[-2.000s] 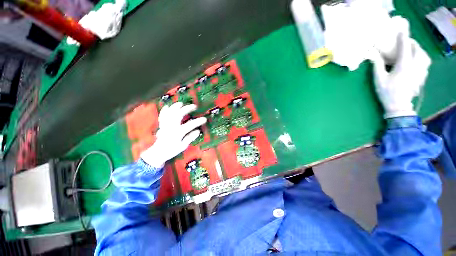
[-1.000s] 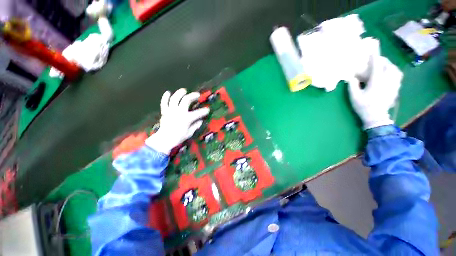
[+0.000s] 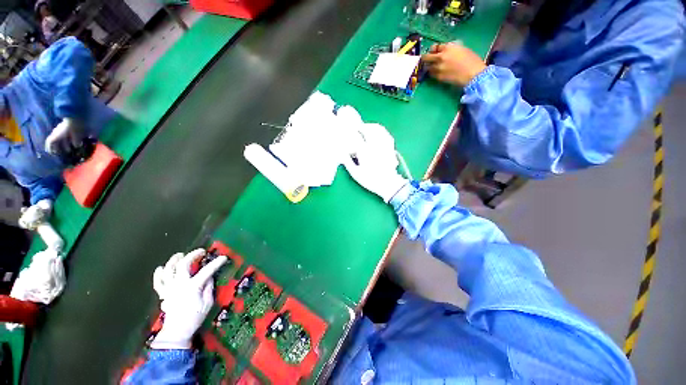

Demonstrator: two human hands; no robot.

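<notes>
The clear tray (image 3: 340, 331) with red liners holds several small green circuit boards (image 3: 292, 342) at the bottom of the view. My left hand (image 3: 182, 295), in a white glove, lies over the tray's far corner with fingertips at a board; whether it grips the board is unclear. My right hand (image 3: 372, 159), gloved in white, is at the near side of a crumpled white cloth (image 3: 310, 139). Its fingers are curled, and what they hold is hidden. A clear-white tube (image 3: 274, 171) with a yellow end lies beside the cloth.
At upper right, a neighbour's bare hand (image 3: 453, 65) is at a larger circuit board (image 3: 361, 69) with a white slip (image 3: 394, 70) on it. Across the dark belt (image 3: 188, 162), a gloved person in blue is at a red bin (image 3: 94, 174). Another white cloth (image 3: 41, 277) lies at left.
The view has swung right, bringing in the neighbour and the person across the belt. My left hand is still at the tray's far part and my right hand still at the cloth.
</notes>
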